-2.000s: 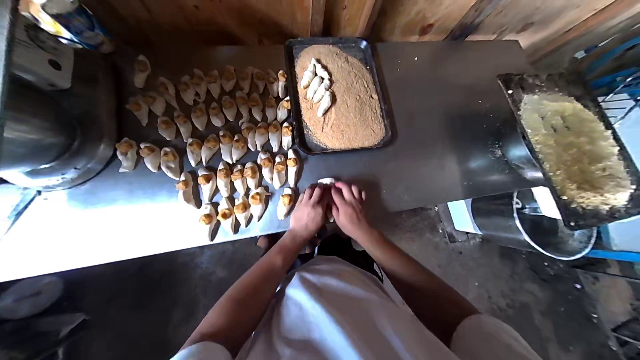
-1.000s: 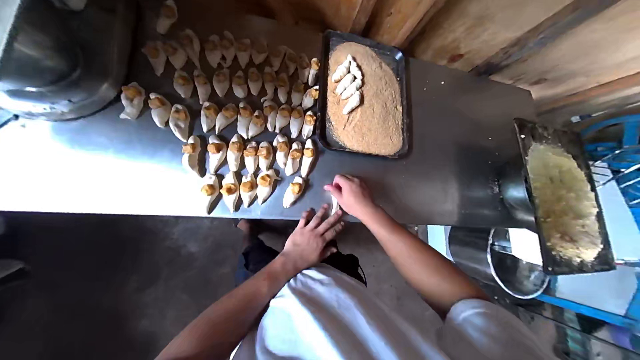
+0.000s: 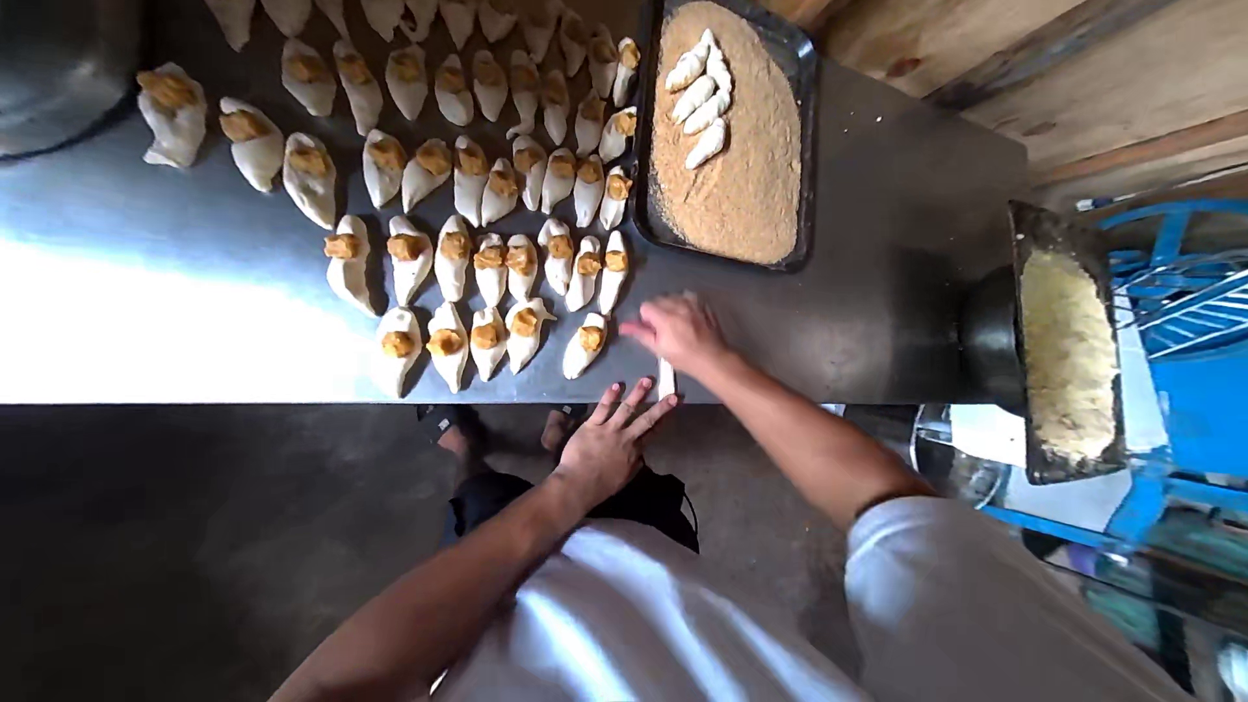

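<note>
My left hand (image 3: 606,444) rests at the table's front edge with its fingers spread, the fingertips touching the near end of a thin strip of white dough (image 3: 666,378). Above that strip hovers or rests my right hand (image 3: 680,333), slightly blurred, its thumb pointing left; whether it grips the dough's far end is hidden. Just left of it lies a dough piece with orange-brown filling (image 3: 585,345). Many more filled dough pieces (image 3: 453,257) lie in rows to the left. Several rolled white dough pieces (image 3: 706,143) sit on brown crumbs in a black tray (image 3: 807,185) beyond my hands.
A steel table (image 3: 877,244) runs along a wooden wall (image 3: 1024,58). A large metal vessel (image 3: 58,68) stands at the back left. On the right are a dark pot (image 3: 990,336), a tray with a pale crumbly mass (image 3: 1071,351) and a blue rack (image 3: 1185,302).
My hands, together at the table edge two seconds ago, are now apart, the left one spread flat and the right one farther in over the table. The view has shifted closer.
</note>
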